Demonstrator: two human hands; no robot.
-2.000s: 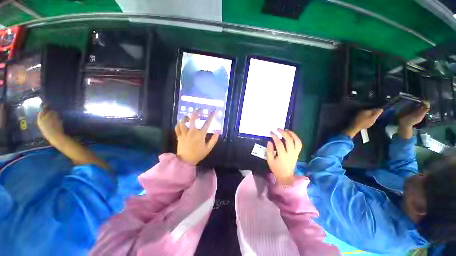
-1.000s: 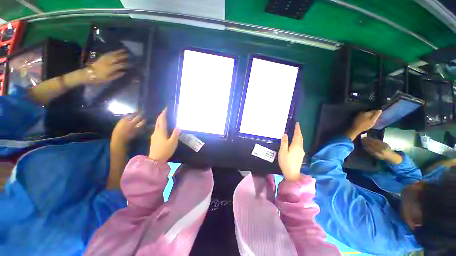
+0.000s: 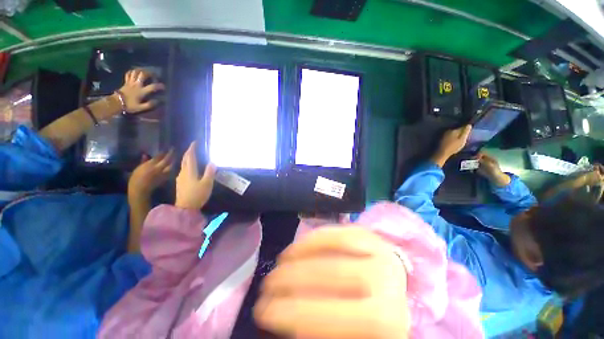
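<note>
Two tablets lie side by side in a black tray (image 3: pixel 278 193). The left tablet (image 3: pixel 244 118) and the right tablet (image 3: pixel 326 119) both show plain white, glowing screens. A white label (image 3: pixel 232 181) lies slanted below the left tablet and another white label (image 3: pixel 330 187) lies below the right one. My left hand (image 3: pixel 195 180) is at the tray's lower left corner, with thumb and fingers on its edge. My right hand (image 3: pixel 334 285) is raised close to the camera, large and blurred, fingers curled, away from the tray; I see nothing in it.
At left a person in blue reaches over a black tray with dark screens (image 3: pixel 126 142). At right another person in blue holds a tablet (image 3: pixel 493 124) tilted above a black tray. Black trays with dark tablets (image 3: pixel 445 86) stand behind. A long pale rail (image 3: pixel 331 44) crosses the back.
My right hand has left the tray's right edge and come up near the camera. The left tablet's screen went from home screen to white. The view has shifted, moving the trays leftward.
</note>
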